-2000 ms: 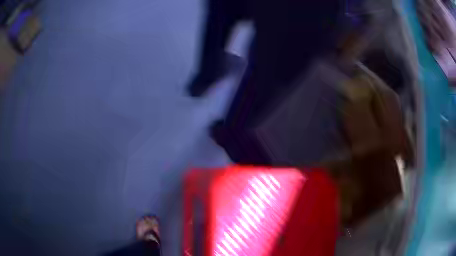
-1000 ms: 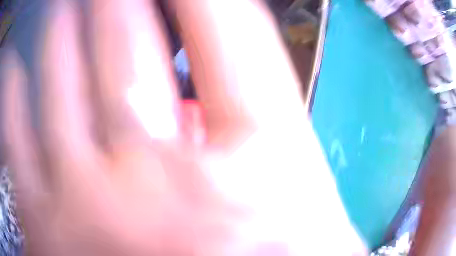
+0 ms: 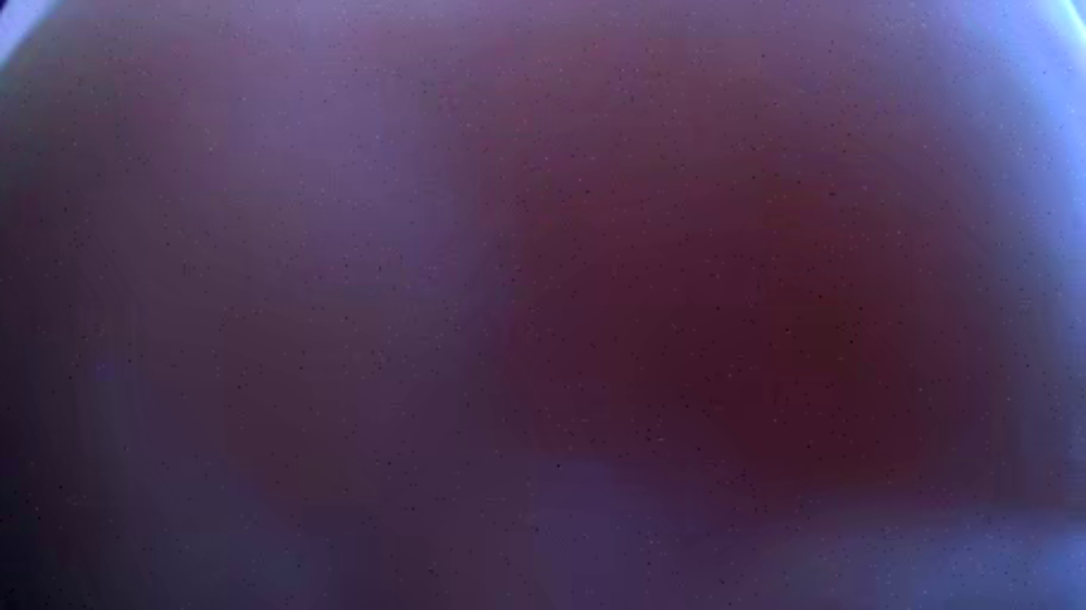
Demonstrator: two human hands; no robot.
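Note:
A dark reddish-purple blur [image 3: 762, 346] fills nearly the whole head view. Something lies very close over the lens; it may be a hand, but no finger or outline shows. I cannot make out my left hand or my right hand, nor tell which of them may be covering the lens. No work object can be seen.
Pale bluish light shows along the right edge and in the top left corner. Nothing of the surroundings can be made out.
The red stool and floor, then a large blurred hand beside the green table mat, were visible earlier. Now a dark blur covers the view and hides them.

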